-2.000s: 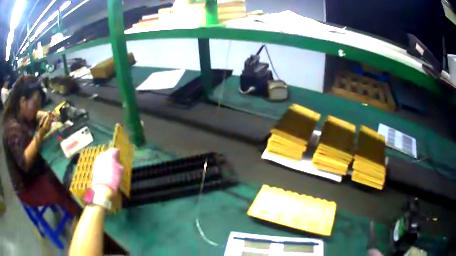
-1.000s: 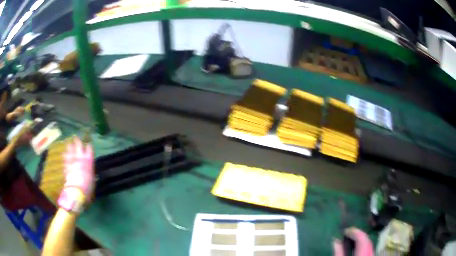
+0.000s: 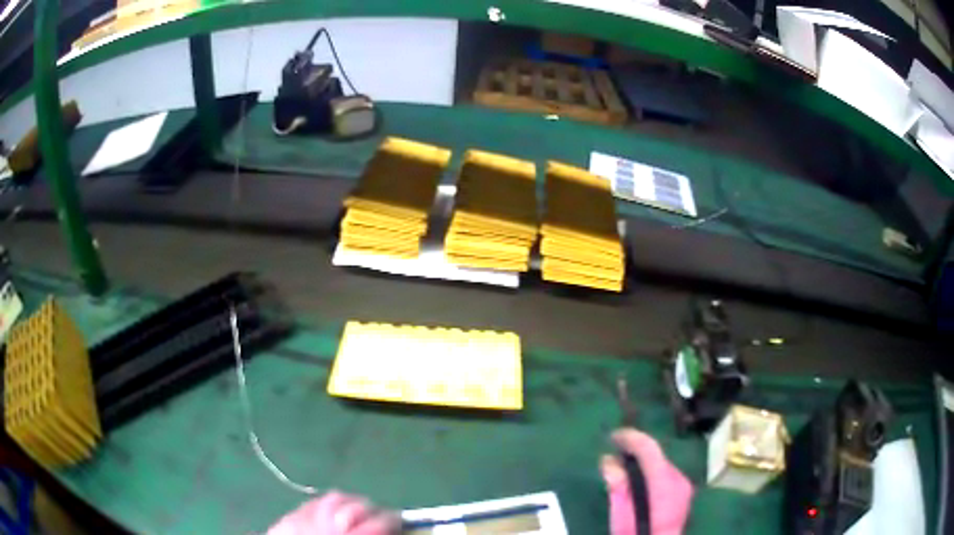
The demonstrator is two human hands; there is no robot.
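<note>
My left hand (image 3: pixel 333 514), in a pink glove, is blurred and cut off by the bottom edge, at the left end of a white cover plate (image 3: pixel 554 512). Whether it grips anything cannot be told. A thin solder wire (image 3: pixel 246 402) curves down to near it. My right hand (image 3: pixel 664 486), also pink-gloved, is closed around the black soldering iron (image 3: pixel 635 491), its thin tip pointing up and away. A single yellow panel (image 3: pixel 427 366) with a scalloped far edge lies flat behind the cover plate, not touching either hand.
Three yellow panel stacks (image 3: pixel 492 209) sit on white sheet on the dark conveyor. Upright yellow panels (image 3: pixel 52 387) and a black slotted rack (image 3: pixel 173 350) are left. Right are a small fan (image 3: pixel 706 366), a cream box (image 3: pixel 747 449) and the soldering station (image 3: pixel 837 460). A green post (image 3: pixel 63 157) stands left.
The view has swung right. My left hand has left the upright panels and come to the cover plate. My right hand with the iron now shows more fully.
</note>
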